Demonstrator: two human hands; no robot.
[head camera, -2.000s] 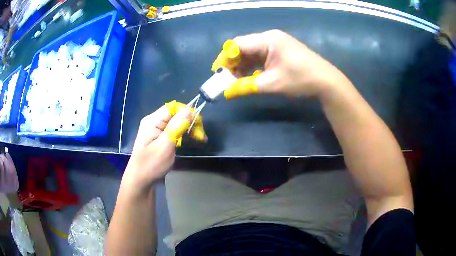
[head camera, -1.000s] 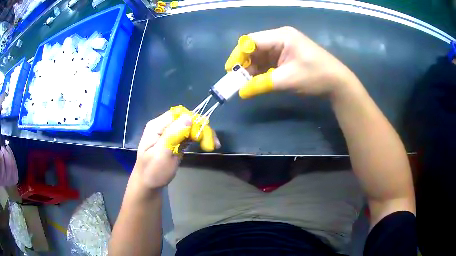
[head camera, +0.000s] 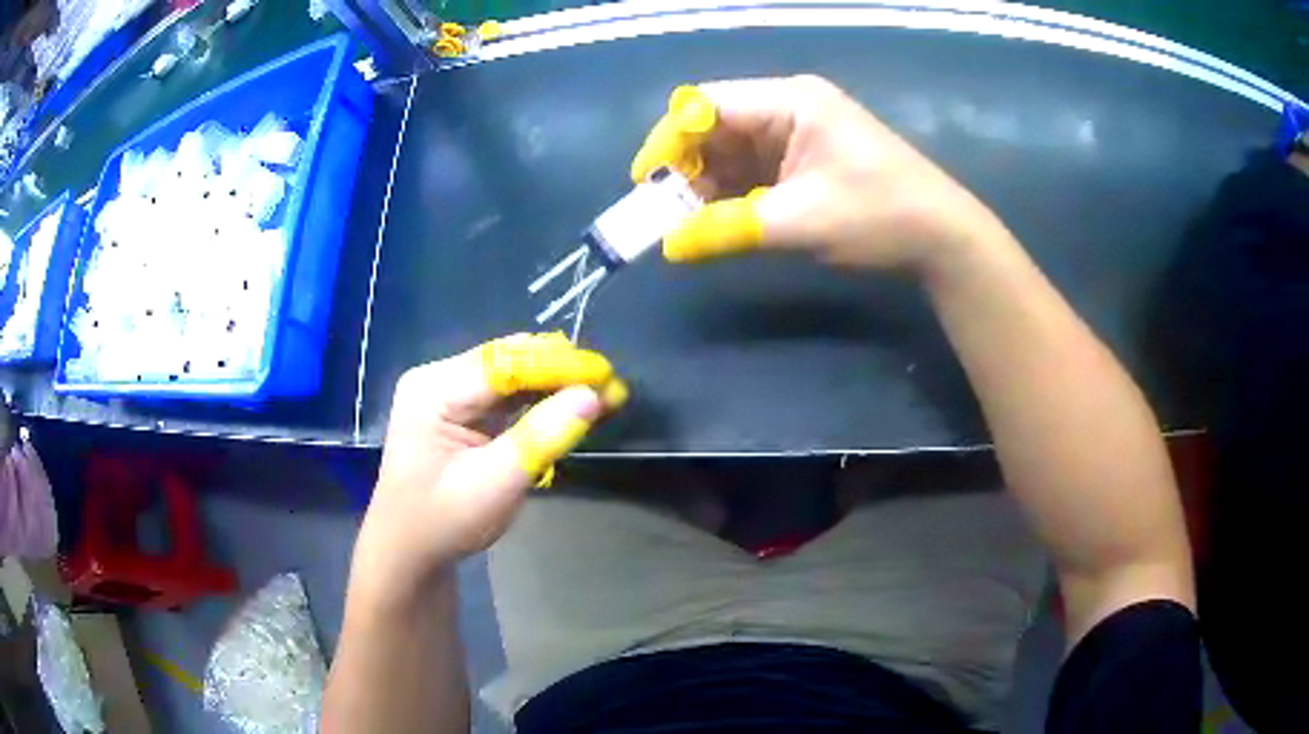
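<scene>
My right hand, with yellow finger cots on thumb and fingers, holds a white housing in the air above the dark worktop. A dark band shows at the housing's lower left end. White lead wires fan out from that end. My left hand, also in yellow cots, is below the wires with thumb and finger closed together. One wire runs down to its fingertips; whether they pinch it is hard to tell. The other wires hang free of the hand.
A blue bin full of white housings stands at the left, with a smaller blue bin beside it. A metal rail curves along the back before a green belt. Yellow cots lie at the back left. A red stool and plastic bag are on the floor.
The wires were among my left fingers; now most are clear of them and spread apart. My left hand has moved slightly down, its fingertips closer together. The housing shifted right, then slightly back left.
</scene>
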